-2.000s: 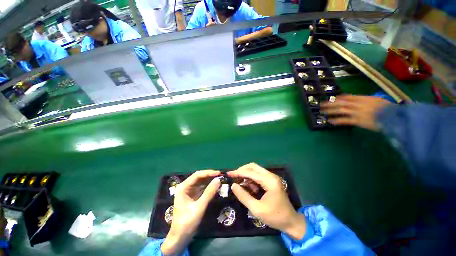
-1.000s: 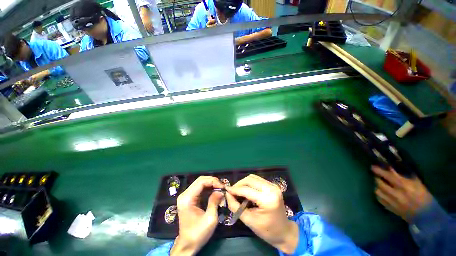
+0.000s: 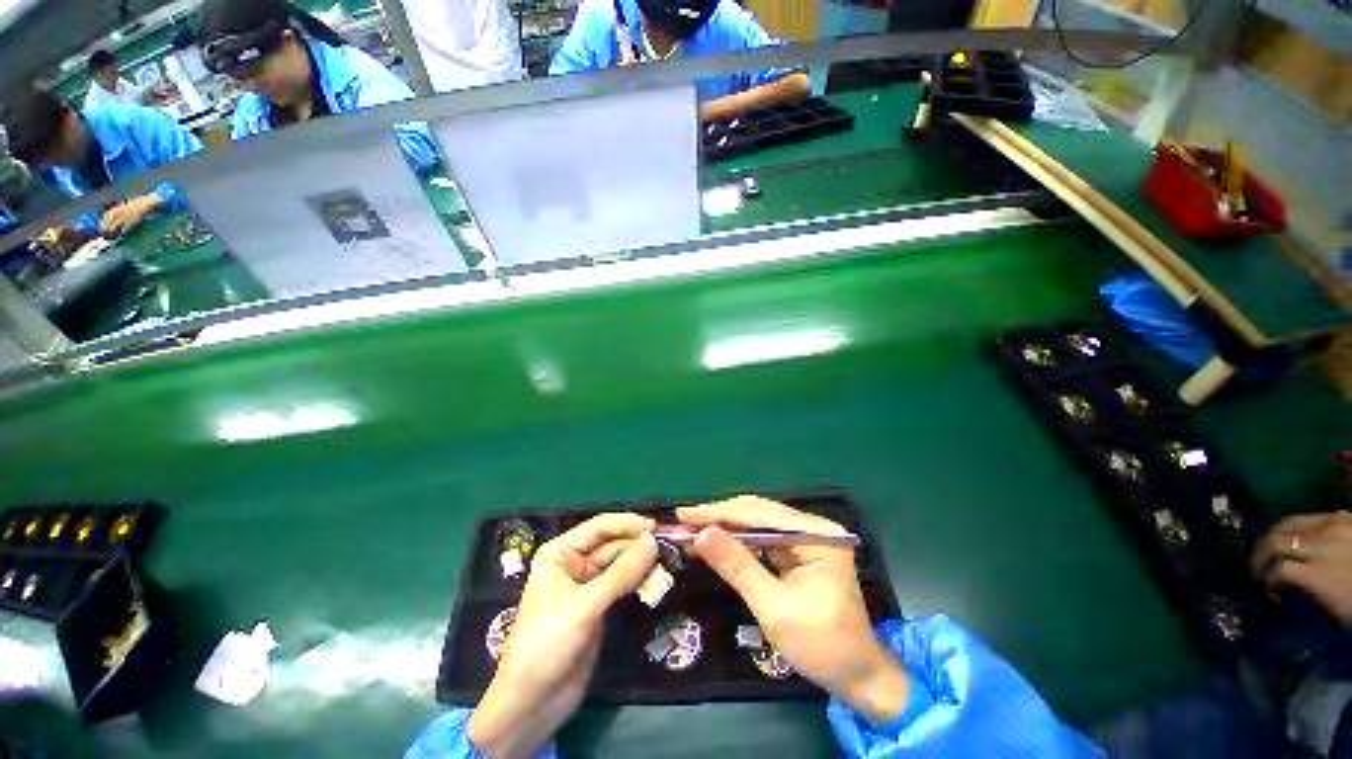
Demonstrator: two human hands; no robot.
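Note:
My left hand pinches a small round metal piece, mostly hidden by the fingertips, above the black compartment tray. A small white tag hangs below the fingertips. My right hand holds a thin rod-like tool that points right, its other end at the left fingertips. Below the hands, a round silver piece lies in a tray pocket. Other round pieces lie in pockets around it, some partly hidden by my hands.
A neighbouring black tray of round pieces is at right, beside another person's hand. At left are a tray with yellow-gold pieces, a tilted black box and crumpled white tissue. A red bin stands on the right shelf.
The thin tool now lies nearly level between my fingers; one second ago it slanted downward. The neighbouring tray has moved right and nearer, and the other person's hand has moved to the right edge.

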